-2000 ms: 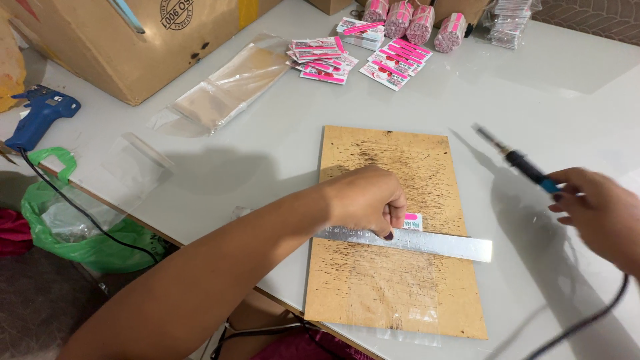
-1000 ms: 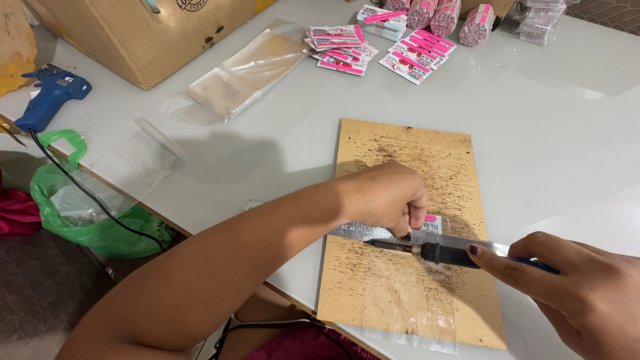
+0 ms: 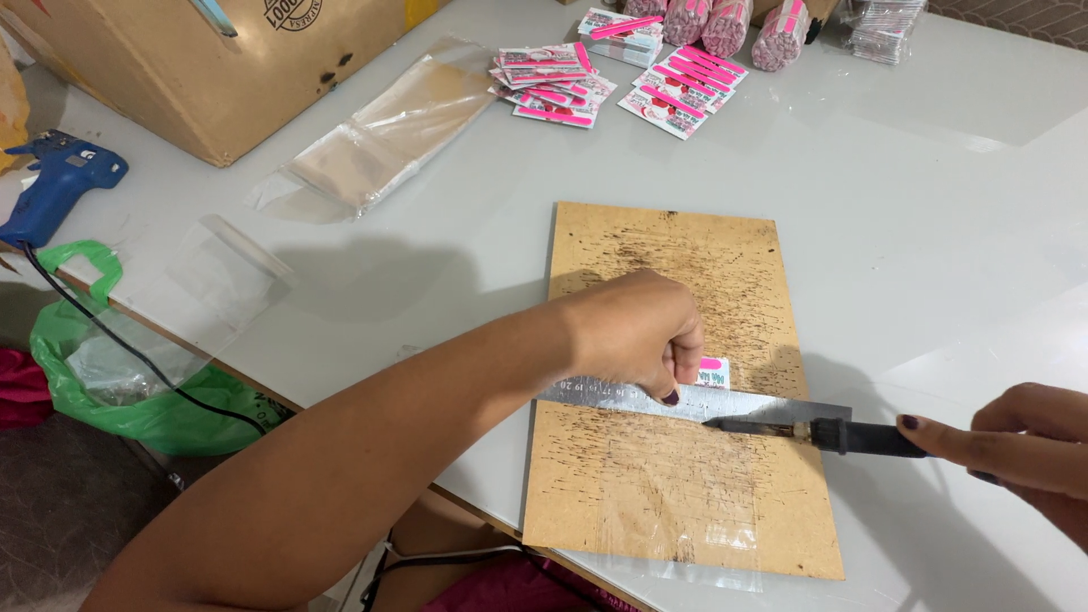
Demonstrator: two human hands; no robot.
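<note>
My left hand presses a steel ruler flat across a scorched fiberboard panel. Under the ruler lies a clear plastic bag, whose lower end reaches past the board's near edge. A printed card with a pink strip shows just beyond the ruler, partly hidden by my left fingers. From the right, my right hand holds a soldering iron by its black handle. Its dark tip lies along the ruler's near edge, over the bag, close to my left thumb.
Printed cards with pink nail files, bundled rolls and a stack of clear bags lie at the back. A cardboard box, a blue glue gun and a green plastic bag are at the left. A black cord hangs there.
My right hand has brought the soldering iron from the right, off the board, to the ruler's near edge. My left hand still presses the ruler. The view has shifted slightly.
</note>
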